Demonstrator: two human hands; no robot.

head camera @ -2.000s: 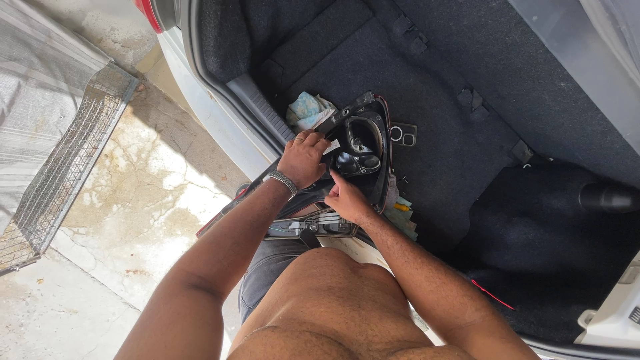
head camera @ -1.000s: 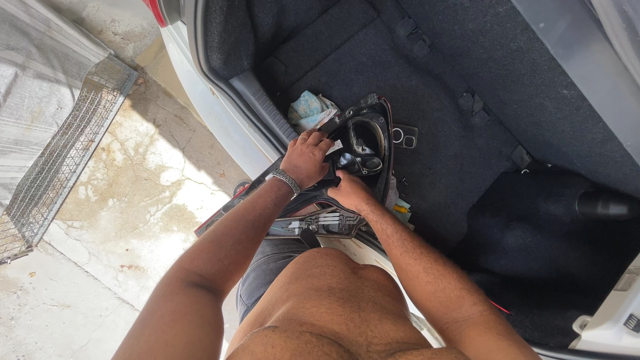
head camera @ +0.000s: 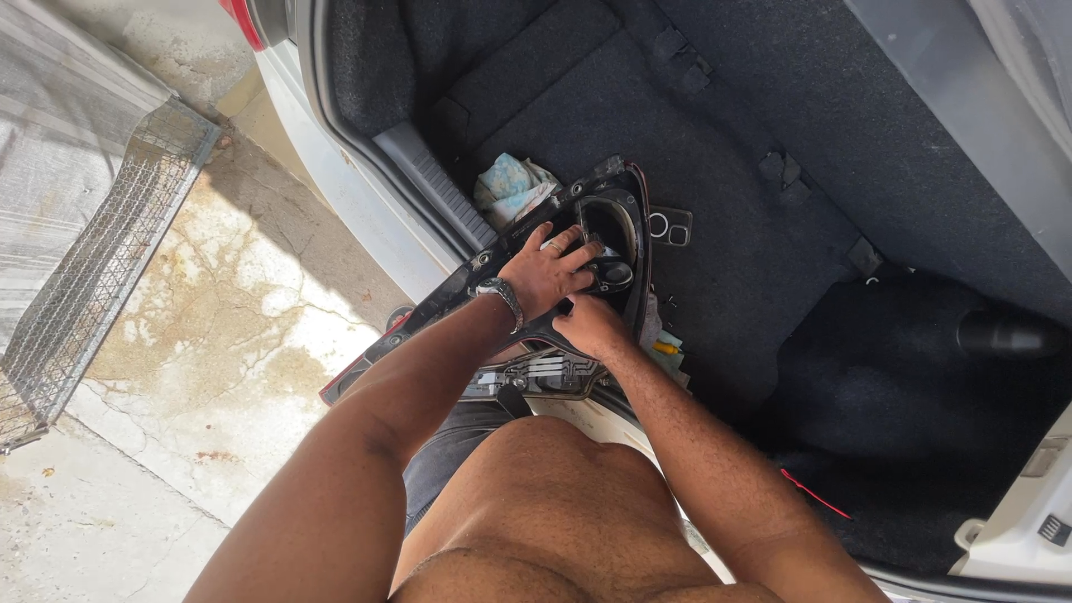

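A car tail light housing [head camera: 444,303] lies back side up across the edge of the boot, its wide end over the boot floor. My left hand [head camera: 548,272], with a ring and a wristwatch, lies on it with fingers spread over the round recess [head camera: 618,219]. Close beside it, my right hand [head camera: 590,325] is curled against the inner part of the housing; its fingertips are hidden, so its hold is unclear. A dark round part [head camera: 616,275] shows beside my left fingers. Below the housing, near my waist, is a bulb holder plate [head camera: 548,368] with metal strips.
Crumpled patterned cloth [head camera: 512,186] lies by the boot sill [head camera: 435,188]. A phone or phone case [head camera: 671,226] is right of the housing. Papers with a yellow item [head camera: 666,347] lie by my right forearm. A wire mesh frame [head camera: 109,276] stands at the left.
My left hand has shifted right from the housing's rim, and its fingers have spread over the recess. My right hand stays near the inner part of the housing, close to my left.
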